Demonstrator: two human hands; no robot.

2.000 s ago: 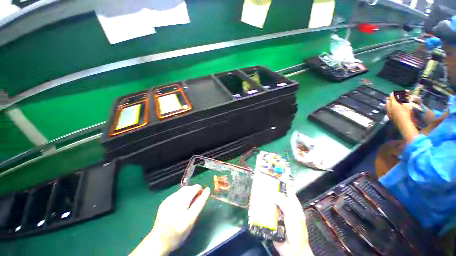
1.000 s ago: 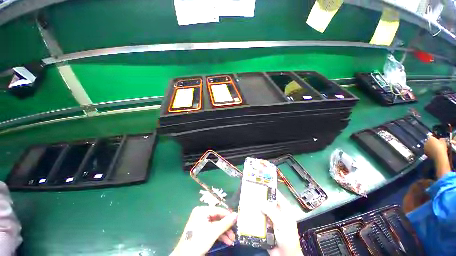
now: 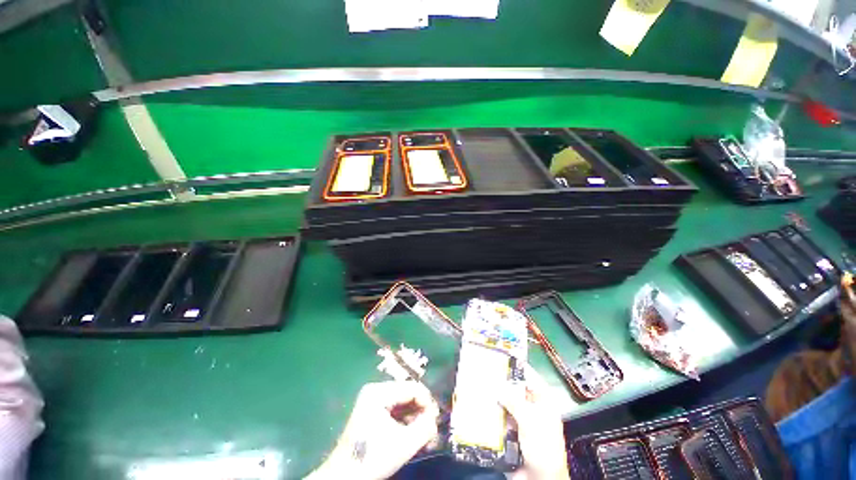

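Observation:
My right hand grips a phone inner assembly by its right side, upright. Blue and gold electronics are at its top and a pale panel is below. My left hand is just left of it with curled fingers. Small reddish-orange parts show among the fingers; I cannot tell whether they are held or lie beneath. An orange-edged bezel frame lies behind, partly hidden by the assembly. Small pale parts lie at its near edge.
A dark middle housing and a bag of small parts lie right. A stacked compartment tray stands behind. Flat trays lie left and right. A housing tray is lower right. A person's sleeve shows left, another person right.
The view has swung right, then steadied. My left hand has moved near the assembly's lower left, its fingers now curled around visible reddish parts. My right hand keeps its grip.

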